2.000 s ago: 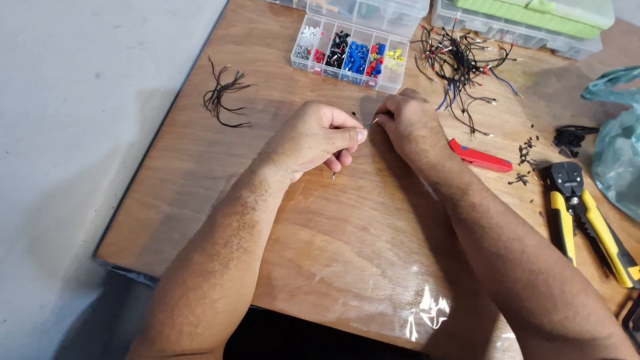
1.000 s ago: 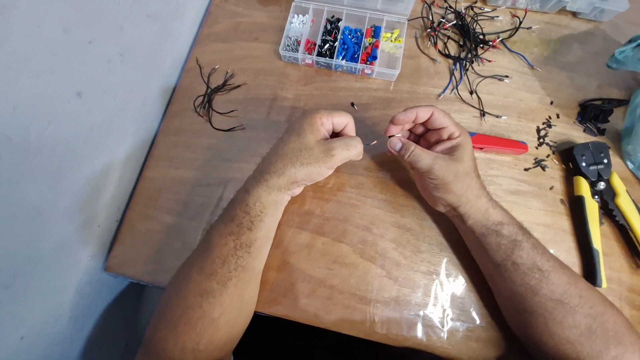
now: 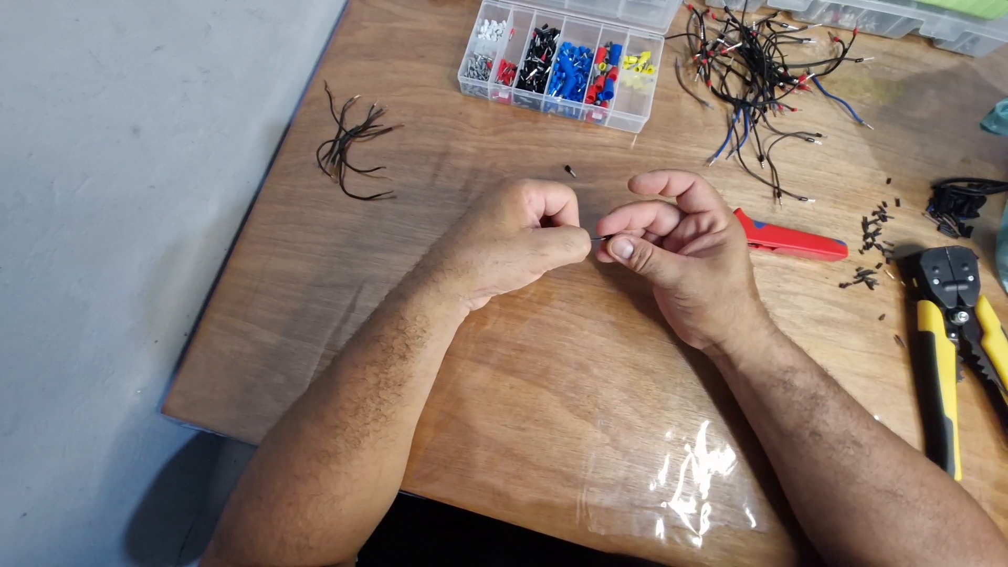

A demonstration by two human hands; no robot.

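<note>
Between thumb and curled fingers, my left hand (image 3: 535, 228) pinches a thin dark wire (image 3: 597, 238), most of it hidden in the fist. My right hand (image 3: 677, 252) holds the wire's end, or a small black piece at it, between thumb and index finger; which of the two cannot be told. The hands nearly touch above the wooden table. Just beyond them lies a loose black wire ferrule (image 3: 570, 170). Farther back stands an open clear plastic box (image 3: 642, 118) of white, red, black, blue and yellow terminals. A red-handled tool (image 3: 795, 239) lies partly behind my right hand.
Black wires (image 3: 346, 146) lie at the left. A larger tangle of wires with terminals (image 3: 756, 71) is at the back right. Yellow-and-black wire strippers (image 3: 949, 315), cut insulation bits (image 3: 872, 228) and a black cable bundle (image 3: 961, 201) lie at the right. The table's left edge borders a grey floor.
The hands have come closer together than one second ago, and the light wire tip seen between them then is now covered by the right fingers. The view has shifted somewhat.
</note>
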